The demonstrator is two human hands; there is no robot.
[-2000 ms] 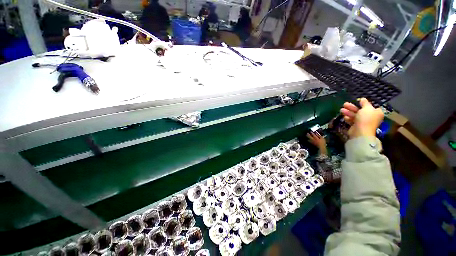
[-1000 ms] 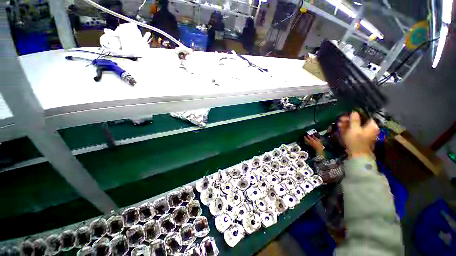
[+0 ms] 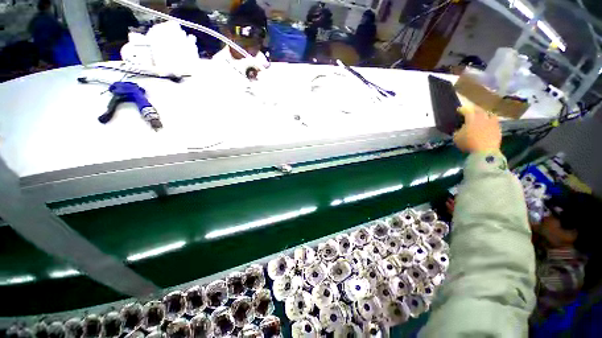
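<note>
A black plastic tray lies at the right part of the white shelf, its near end at my right hand. My right hand reaches up in a light green sleeve, its fingers at the tray's near right edge, holding it. The fingertips are partly blurred. My left hand is out of the picture. Below, open white shells with dark insides stand in tight rows, beside a block of white covers with round centre holes.
The white shelf also carries a blue-handled tool, a thin dark cable, a carton and clear plastic bags. A green conveyor belt runs beneath it. Another person is at the lower right. A grey post crosses the lower left.
The tray has swung from beyond the shelf's right end, through a steep tilt, onto the shelf beside the carton. My right hand moved with it. The view has shifted, and more of the neighbouring person shows.
</note>
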